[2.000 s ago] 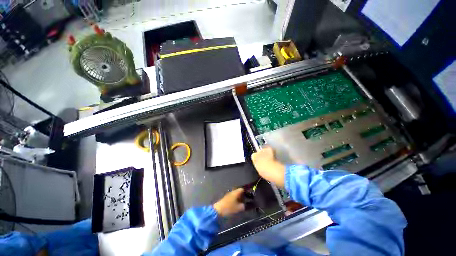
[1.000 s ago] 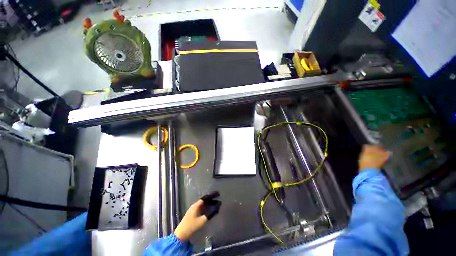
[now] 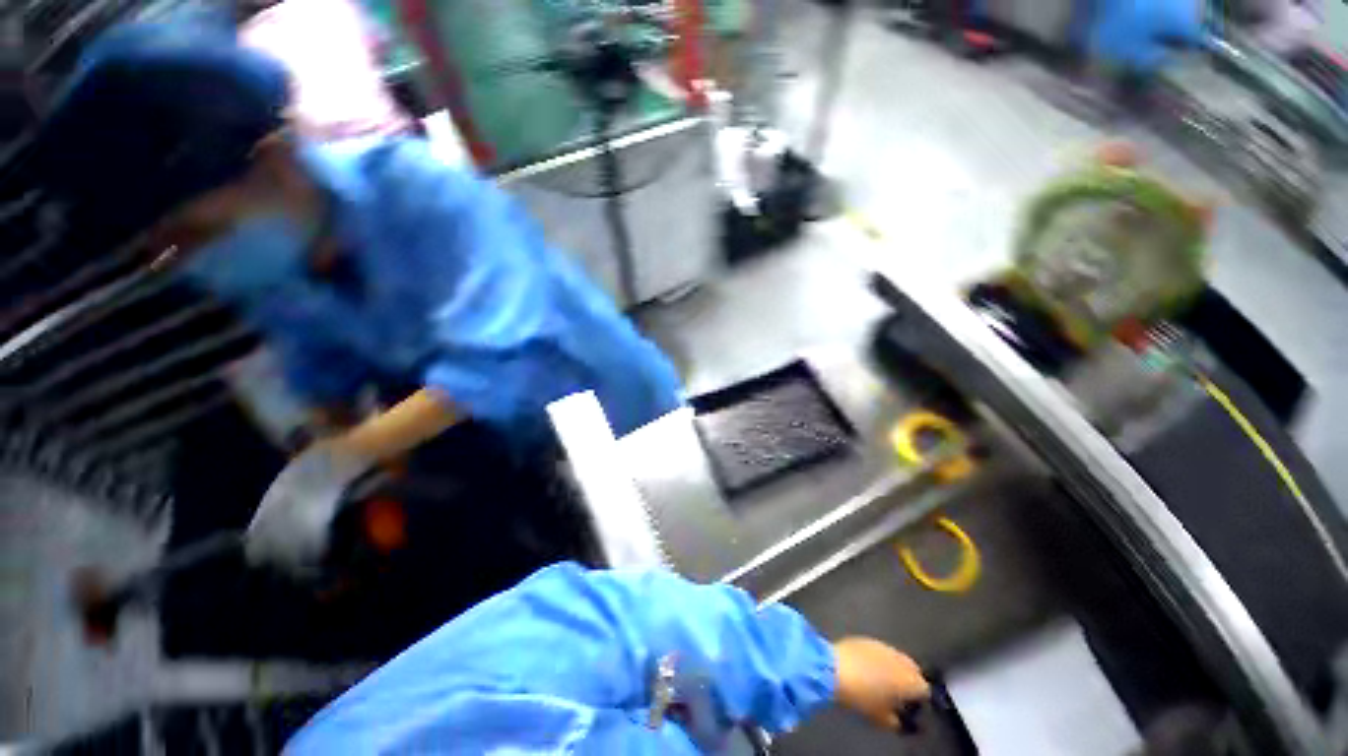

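The view is blurred. My left hand (image 3: 883,682) reaches in from the lower left over the conveyor bed, with black covers on its fingertips. Its fingers are bent; whether it holds anything is unclear. A white sheet (image 3: 1042,697) with a dark border lies just right of the hand. A black tray (image 3: 772,428) with tiny pieces lies beyond my forearm. Two yellow rings (image 3: 943,558) lie near the metal rails. My right hand is out of the picture, and so is the green board.
A coworker (image 3: 458,266) in blue leans in at the left, a white-gloved hand (image 3: 296,510) over a dark, blurred object. A silver rail (image 3: 1094,443) runs diagonally at the right, with a green fan (image 3: 1109,251) and a black box (image 3: 1271,473) behind it.
The view has swung left, bringing in the coworker. The board in its fixture, the yellow-green cable and my right hand have left the picture.
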